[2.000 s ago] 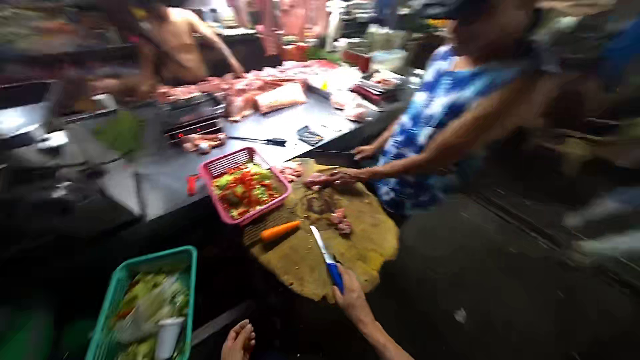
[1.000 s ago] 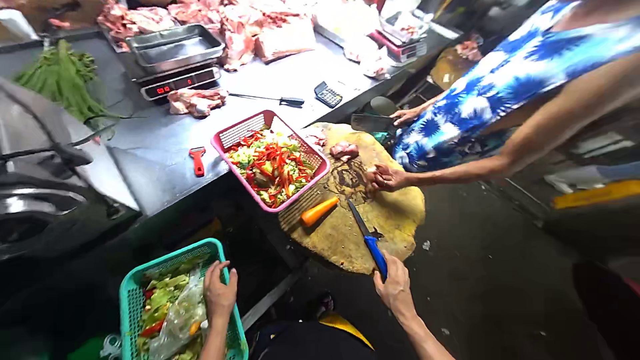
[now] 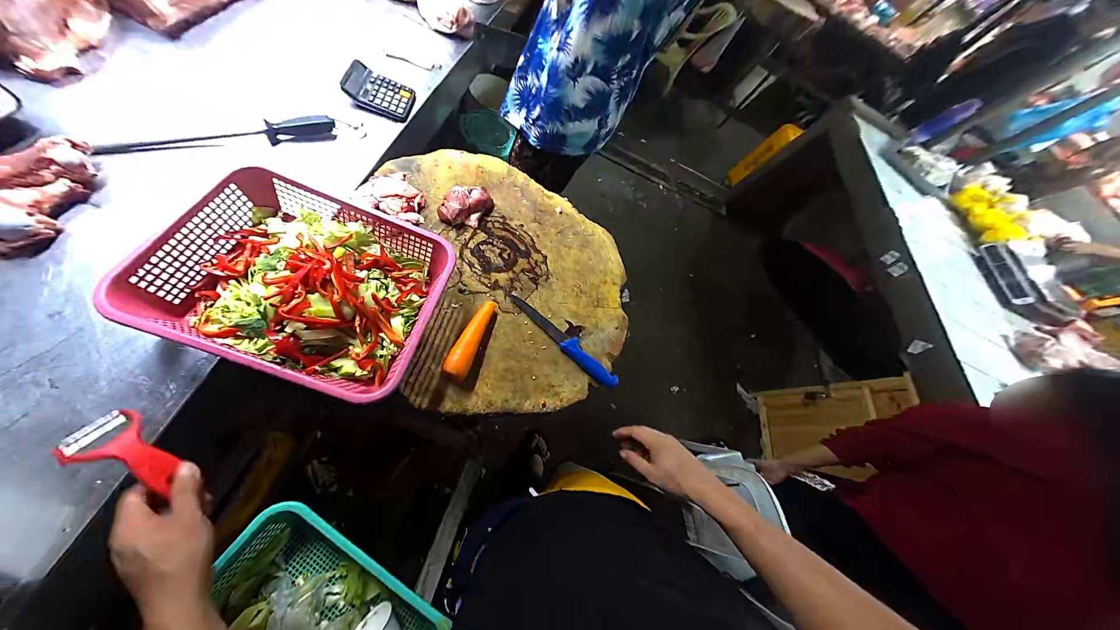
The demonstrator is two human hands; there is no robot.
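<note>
My left hand grips the handle of a red vegetable peeler above the metal table's edge, left of the green basket. Nothing is in my right hand, held with fingers loosely bent beyond the near edge of the round wooden chopping block. On the block lie a peeled carrot and, to its right, a knife with a blue handle. Two lots of raw meat rest near its far left edge. A pink basket of sliced red peppers and leafy greens overlaps the block's left side.
A green basket with greens and a plastic bag stands low at the left. The metal table bears meat, a sharpening steel and a calculator. One person in blue patterned clothing stands beyond the block; another in red is at right.
My right hand has let go of the blue-handled knife, now on the block. My left hand has left the green basket and taken the red peeler from the table. The other person's hands have left the block.
</note>
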